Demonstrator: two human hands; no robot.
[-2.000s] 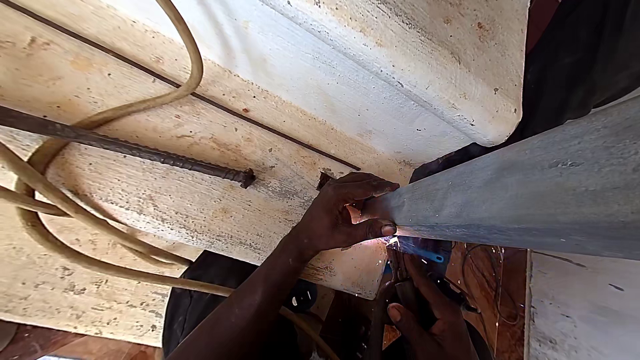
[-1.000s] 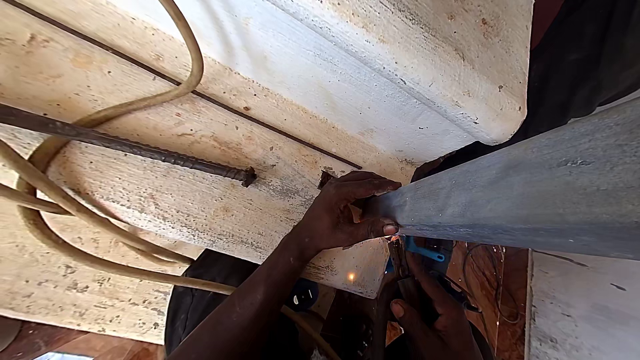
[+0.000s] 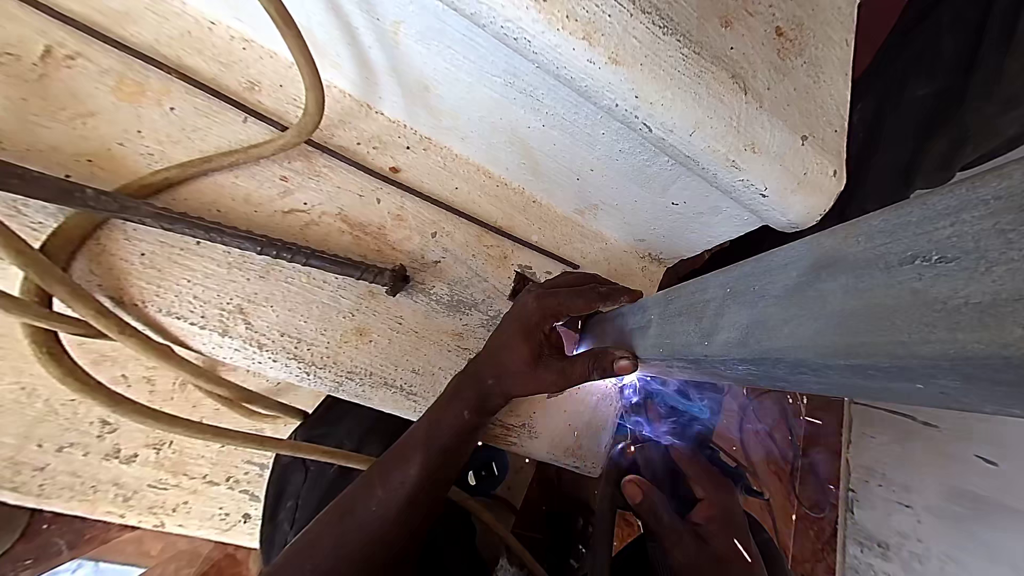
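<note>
My left hand (image 3: 552,340) grips the near end of a grey metal tube (image 3: 800,312), thumb on its lower edge and fingers over its top. A bright welding arc (image 3: 630,374) glows beside the thumb tip, with blue-lit smoke and sparks below it. Under the smoke, my right hand (image 3: 696,512) is closed around a dark welding electrode holder (image 3: 652,472), which is partly hidden by smoke and fingers. The electrode itself cannot be made out. The tube's end lies against the edge of the pale, worn ledge.
A tan cable (image 3: 144,412) loops over the pale ledge (image 3: 448,352) at left. A ribbed steel bar (image 3: 240,236) and a thin rod (image 3: 448,204) lie there. A pale raised block (image 3: 680,120) stands above, a white surface (image 3: 928,488) at lower right. Reddish tiles (image 3: 816,464) show below.
The arc, seen two seconds ago and only a small orange glow one second ago, is bright again with much more smoke. My left hand keeps its place on the tube.
</note>
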